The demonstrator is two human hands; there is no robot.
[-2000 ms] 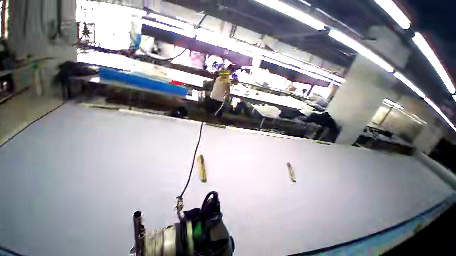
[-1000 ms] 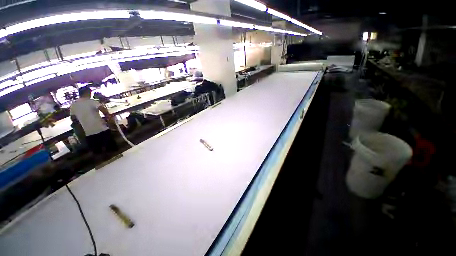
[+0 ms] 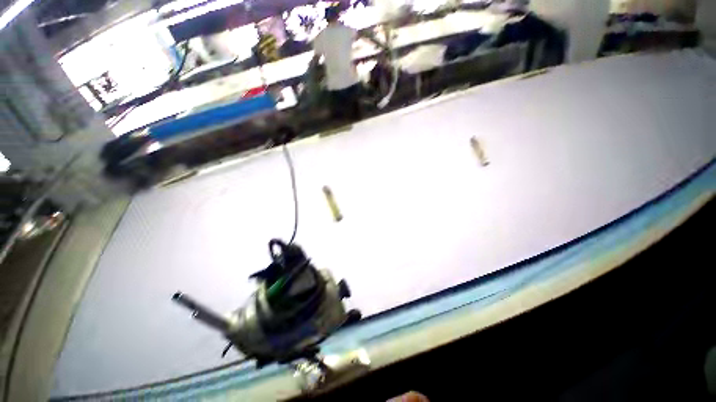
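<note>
The cloth cutting machine [image 3: 286, 310] stands at the near edge of the white paper marker [image 3: 408, 228]. Its metal tube points left and its black cord runs up from its top across the paper. A pale, shiny part sticks out low on its right side, over the table edge. The dark navy fabric edge [image 3: 471, 282] shows under the paper. A small skin-coloured patch, seemingly a fingertip of my right hand [image 3: 408, 397], shows at the bottom edge, below the machine and apart from it. The rest of this hand is cut off. My left hand is not in view.
Two yellow-brown weights [image 3: 332, 203] lie on the paper, the other one farther right. A pale blue strip [image 3: 447, 308] runs along the near table edge. Beyond the far edge, a person [image 3: 337, 59] in a light top stands by another worktable with a blue roll [image 3: 212, 117].
The view has swung back left and down. The machine, cut off or out of view earlier, now shows almost whole at the near edge. The fingertip has appeared and the white bins have left view.
</note>
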